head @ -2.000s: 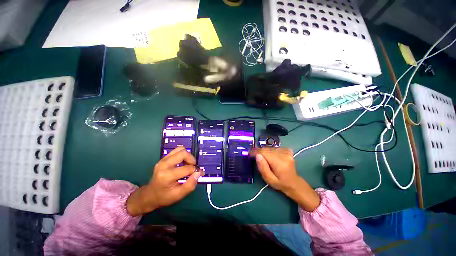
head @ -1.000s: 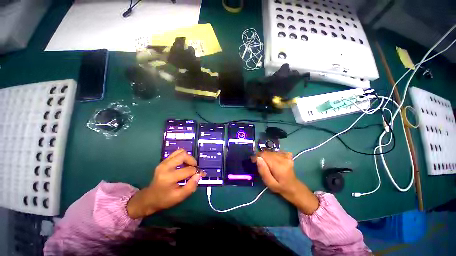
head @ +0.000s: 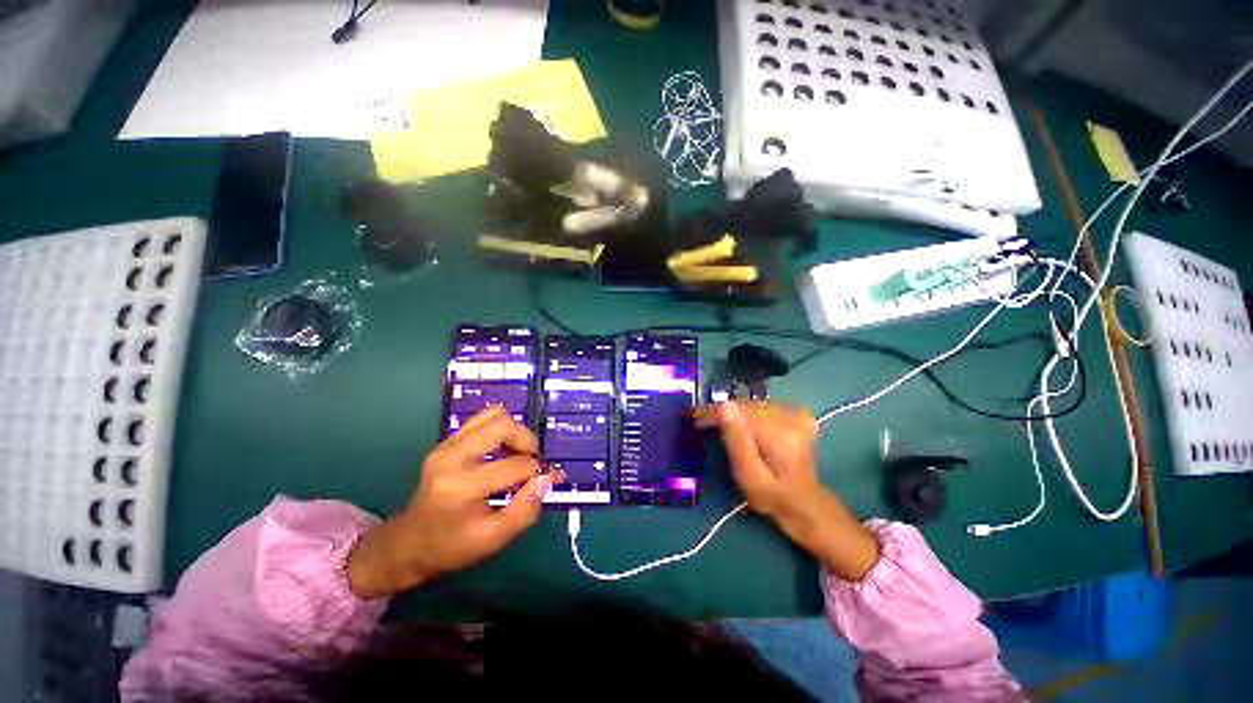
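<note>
Three phones with purple-lit dark screens lie side by side: the left phone [head: 492,371], the middle phone [head: 580,398] and the right phone [head: 660,426]. My left hand [head: 474,488] pinches a tiny dark piece [head: 547,470], likely a smart ring, over the lower edges of the left and middle phones. My right hand [head: 770,460] is at the right phone's right edge, its fingers bent together near the screen; whether it holds something is unclear. It partly hides a black charging dock [head: 746,389]. A white USB cable [head: 618,570] is plugged into the middle phone.
White trays with dark-filled holes stand at left [head: 83,398], upper right [head: 879,110] and far right [head: 1202,357]. Blurred black fixtures with yellow edges [head: 543,206] are behind the phones. A power strip [head: 914,282], bagged black disc [head: 297,327] and spare black disc [head: 921,492] lie around.
The right phone's screen has changed from a logo page to a list. My right hand has shifted slightly up and right. The blurred shapes among the black fixtures look different. My left hand has stayed put.
</note>
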